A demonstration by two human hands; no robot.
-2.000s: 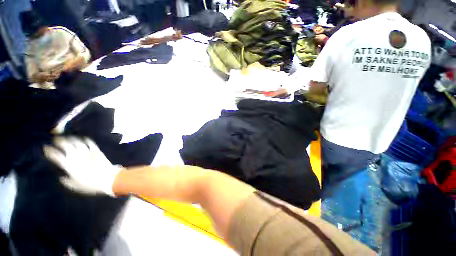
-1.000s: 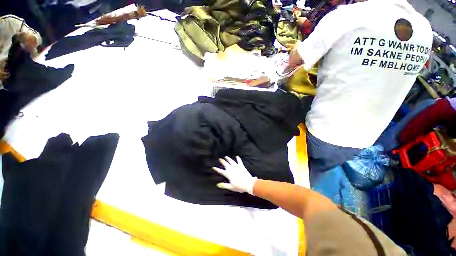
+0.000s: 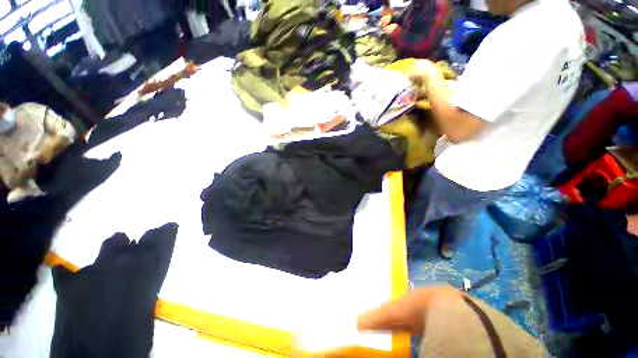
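My right hand (image 3: 332,338), in a white glove, is low in the frame at the yellow-taped front edge of the table. It is blurred and blends into the white surface, so its fingers cannot be made out. A black garment (image 3: 280,210) lies rumpled on the white table beyond it, apart from the hand. Another black garment (image 3: 112,290) lies at the lower left, across the taped edge. My left hand is not in view.
A person in a white T-shirt (image 3: 521,91) stands at the right table side, holding a plastic bag (image 3: 381,94). A white basket (image 3: 315,133) and olive garments (image 3: 294,52) lie behind the black garment. Another person (image 3: 31,143) is at the left.
My right hand has come off the black garment and moved down towards the front edge. The garment's right part now reaches less far forward. The person in white has turned towards the table.
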